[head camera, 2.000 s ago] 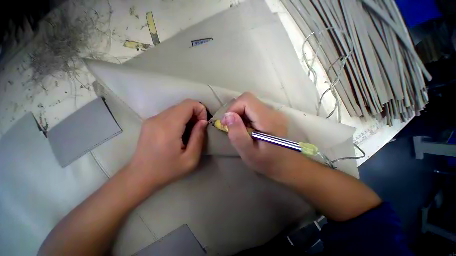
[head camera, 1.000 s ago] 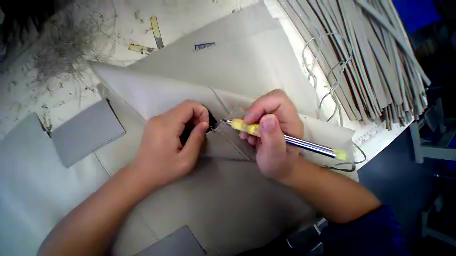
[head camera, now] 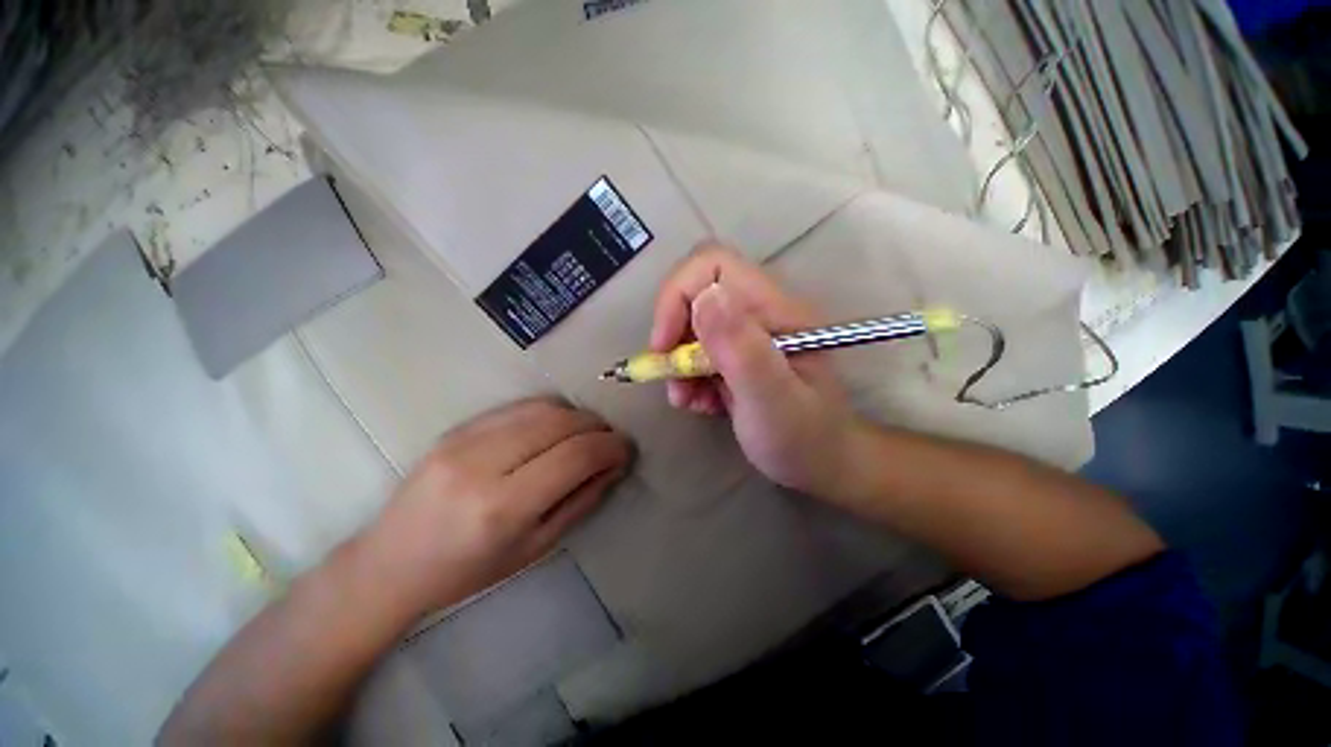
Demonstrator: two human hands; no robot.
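Note:
The beige-grey lining panel [head camera: 730, 540] lies across the table, its upper part folded over. A black care label [head camera: 566, 263] with white print and a barcode lies face up on it. My right hand [head camera: 752, 365] holds the striped thread burner [head camera: 854, 336] like a pen, its dark tip pointing left over the panel, just below the label. My left hand [head camera: 511, 482] rests palm down on the panel, fingers together and bent; its fingertips are partly hidden, so a grip on the cloth cannot be told. Grey gusset tabs [head camera: 278, 275] show at left and below my left hand.
Long narrow strips [head camera: 1124, 132] are heaped at the upper right. The thin tool cord [head camera: 1044, 391] loops right of the burner. Thread clippings [head camera: 190, 88] litter the tabletop at upper left, near small yellow pieces [head camera: 416, 25]. A pale sheet [head camera: 102, 423] lies at left.
My left hand has let go of the fold and moved down. The fold is opened, showing the black label. The burner has swung closer to level, and the view has shifted.

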